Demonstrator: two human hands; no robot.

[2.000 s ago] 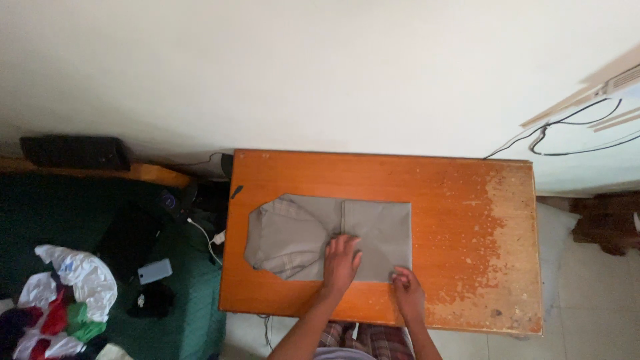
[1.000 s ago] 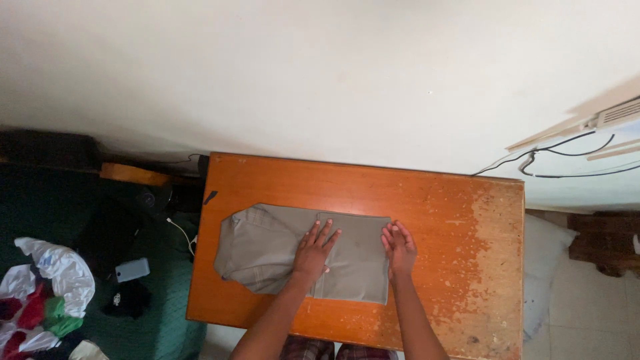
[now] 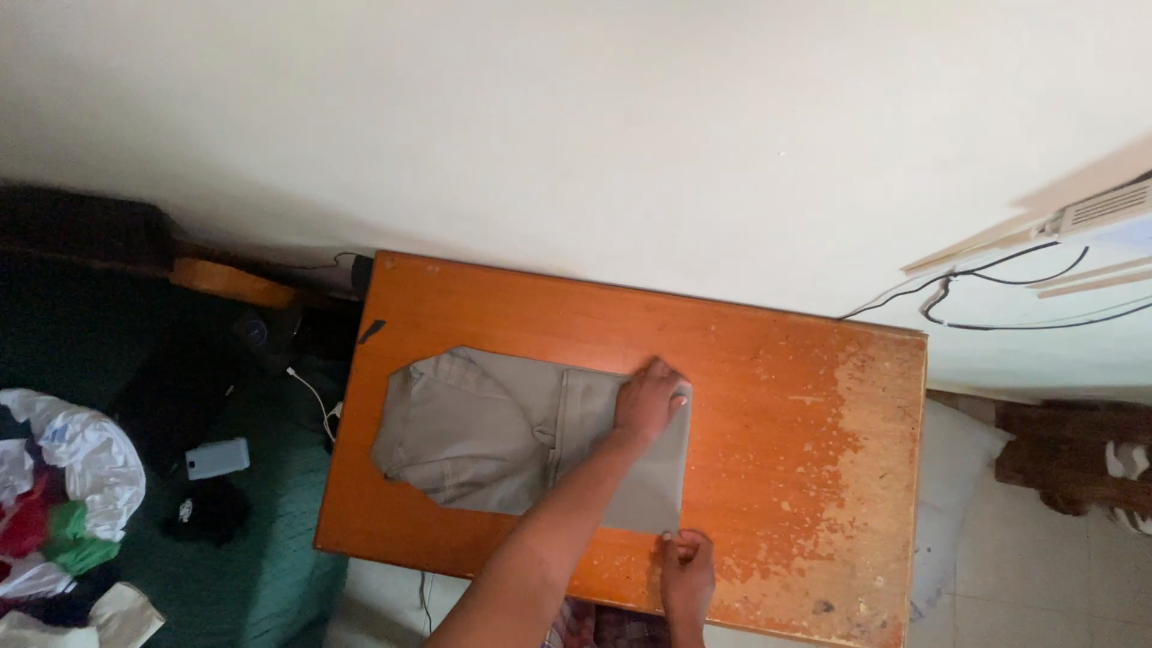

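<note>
A folded grey cloth garment (image 3: 468, 427) lies flat on an orange-brown wooden table (image 3: 774, 360), its left end bunched with angled corners and its right part a neat rectangle. My left hand (image 3: 650, 400) is at the far right corner of the garment, its fingers curled on the fabric there. At the near right corner is my right hand (image 3: 688, 562), thumb and fingertips together at the edge; whether they pinch the cloth is not plain. My left forearm crosses over the lower middle of the garment and hides part of its near edge.
To the left, a dark green surface holds a phone (image 3: 217, 458), a black cloth item (image 3: 209, 511), a white cable (image 3: 312, 396) and a pile of mixed clothes (image 3: 85, 459). Black cables (image 3: 999, 279) hang by the wall at right. A brown wooden object (image 3: 1053, 450) stands on the tiled floor.
My left hand has gone from the middle of the garment to its far right corner. My right hand has moved from the far right corner to the near right corner.
</note>
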